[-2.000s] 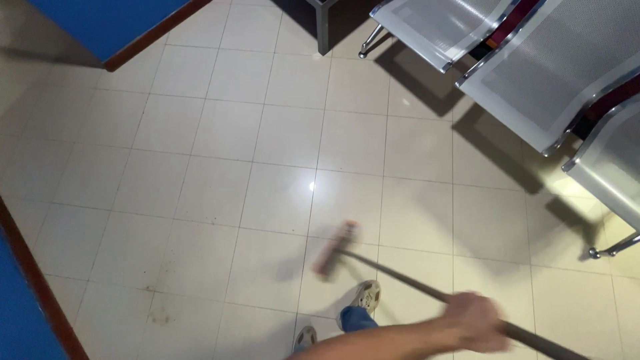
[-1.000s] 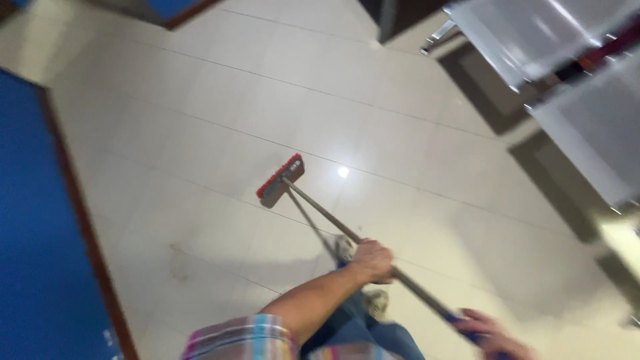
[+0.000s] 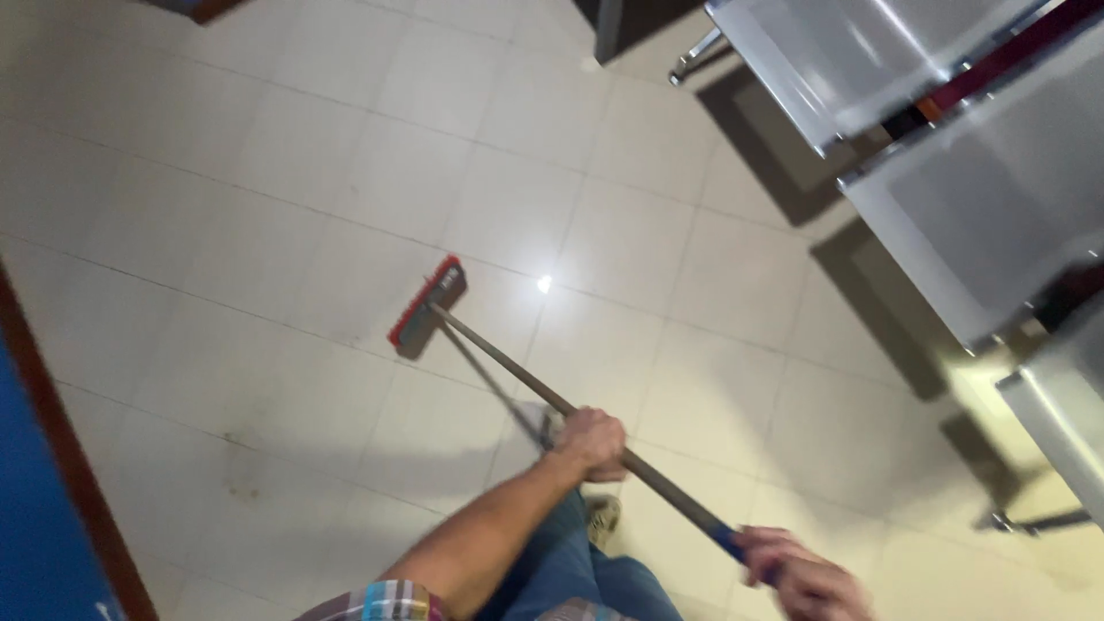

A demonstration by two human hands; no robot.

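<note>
A push broom (image 3: 509, 364) with a long handle runs from the middle of the view down to the lower right. Its head (image 3: 427, 306), dark on top with red bristles along one edge, is at or just above the tiled floor (image 3: 345, 250). My left hand (image 3: 593, 442) is closed around the middle of the handle. Near the blue top end of the handle, my right hand (image 3: 798, 569) grips it, slightly blurred.
Perforated metal bench seats (image 3: 1000, 190) with chrome legs line the right side. A blue panel with a brown edge (image 3: 60, 448) stands at the lower left. A dark furniture leg (image 3: 608, 30) shows at the top. Brownish stains (image 3: 237, 466) mark the floor.
Two seconds ago only one hand showed on the handle; now both hold it. The broom head has moved left relative to my feet. The view has turned since one second ago.
</note>
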